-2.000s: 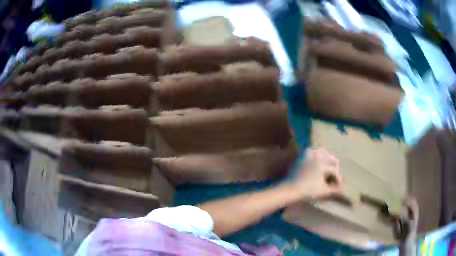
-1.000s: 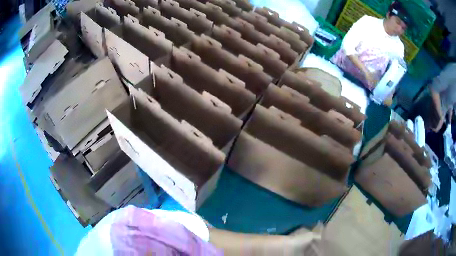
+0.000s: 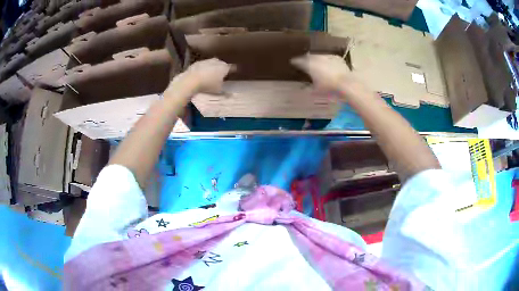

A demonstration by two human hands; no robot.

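An open brown carton stands at the table's front edge, long side toward me, its inside dark and its back panel upright. My left hand grips the carton's near side toward the left end, fingers over the top edge. My right hand grips it toward the right end. Both hands are somewhat blurred, and the fingertips inside the carton are partly hidden. A flat die-cut blank with a small white label lies on the green table to the right.
Rows of open boxes stand at left and behind. More upright boxes stand at right. Below the table are brown boxes, a red stool and a yellow crate. Stacked cartons are at lower left.
The view has swung down and to the right. Both hands are now on an open carton at the table's front edge; before, one arm reached toward the flat blanks.
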